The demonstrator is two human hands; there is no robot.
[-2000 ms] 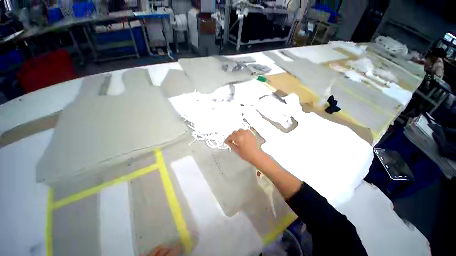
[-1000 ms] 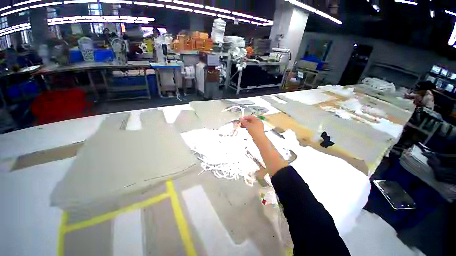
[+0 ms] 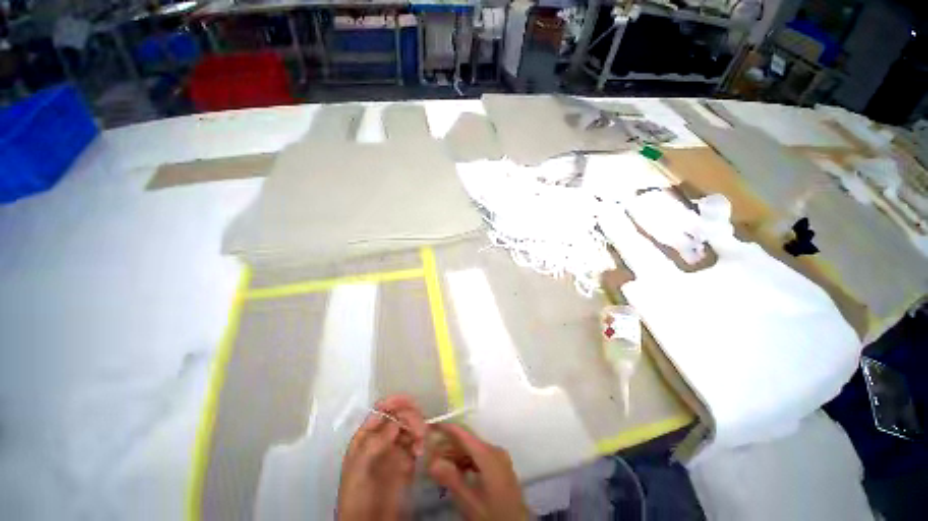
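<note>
My left hand (image 3: 379,460) and my right hand (image 3: 470,470) are close together at the bottom centre, above the near part of the white panel (image 3: 349,341). A thin white cord (image 3: 445,416) is pinched in the fingers, its ends showing on both sides of them. The panel lies flat, its two straps pointing away from me, on the grey-beige template (image 3: 290,392). Yellow tape (image 3: 441,326) crosses the work area. The clear glue bottle (image 3: 621,341) lies to the right, nozzle towards me.
A pile of white cords (image 3: 534,219) lies beyond the work area. A stack of grey-beige panels (image 3: 356,193) is at centre left, a stack of white panels (image 3: 743,315) at right. A blue crate (image 3: 41,142) stands far left. A dark scrap (image 3: 801,237) and a green object (image 3: 650,153) lie beyond.
My right hand has come back from the cord pile to the near work area with a cord. My left hand has come into view beside it. The view has tilted down and turned left.
</note>
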